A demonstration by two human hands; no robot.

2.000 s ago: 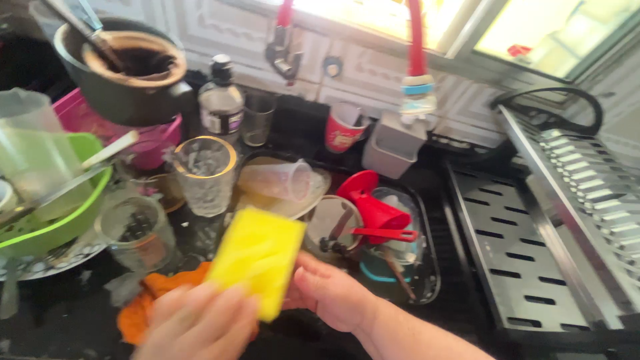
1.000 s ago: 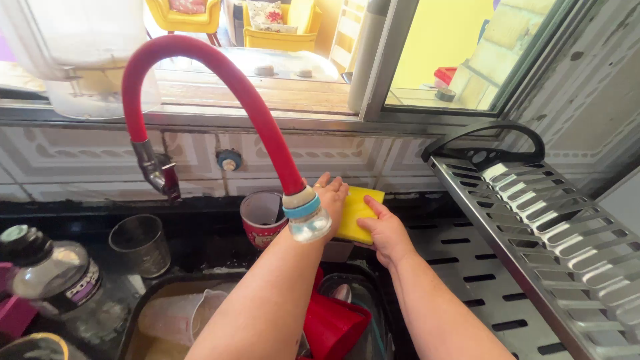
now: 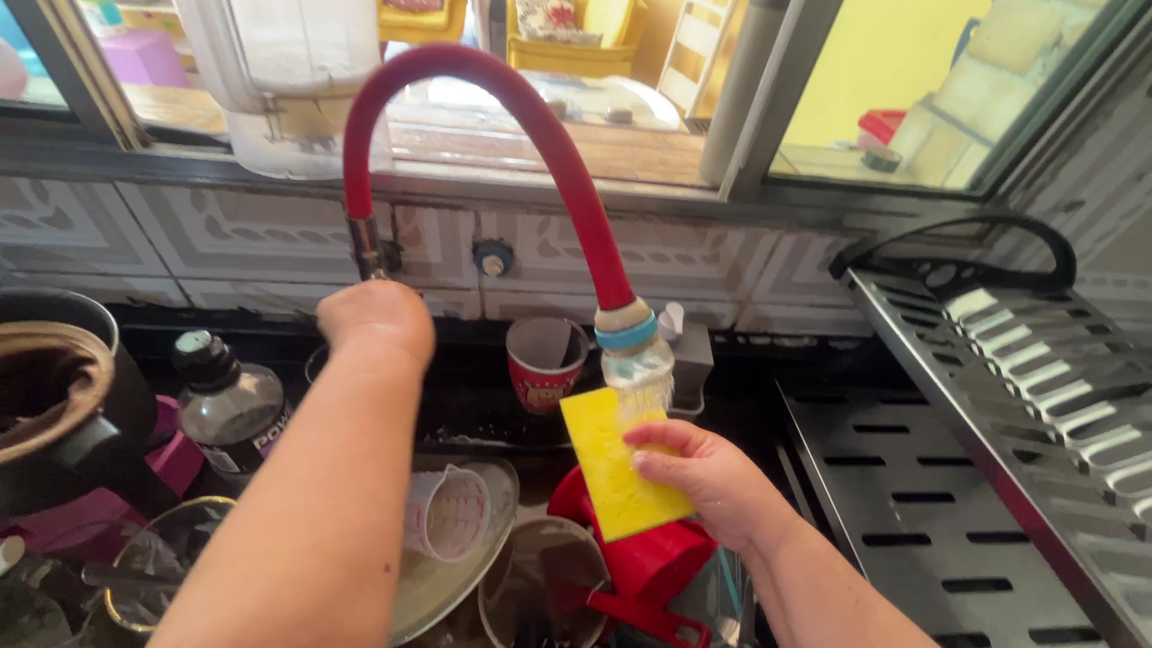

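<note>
My right hand (image 3: 711, 472) pinches a yellow sponge cloth (image 3: 612, 477) by its right side, under the clear nozzle (image 3: 637, 369) of a red flexible faucet (image 3: 504, 81). Water comes out of the nozzle onto the cloth's upper edge. My left hand (image 3: 378, 315) is at the metal base of the faucet by the tiled wall; its fingers are hidden behind the wrist. Below the cloth, the sink holds red plastic pieces (image 3: 652, 558), a clear measuring cup (image 3: 454, 513) on a plate, and a round container (image 3: 543, 585) with murky water.
A red mug (image 3: 544, 360) and a grey holder (image 3: 688, 360) stand behind the sink. At left are a dark pot (image 3: 117, 423), a dark-capped bottle (image 3: 234, 405) and a gold-rimmed glass (image 3: 162, 540). A metal dish rack (image 3: 972, 423) stands at right. A window is above.
My left hand has moved left, off the cloth, to the faucet's base. My right hand still holds the cloth, now lower than the nozzle's tip, and water now runs onto it.
</note>
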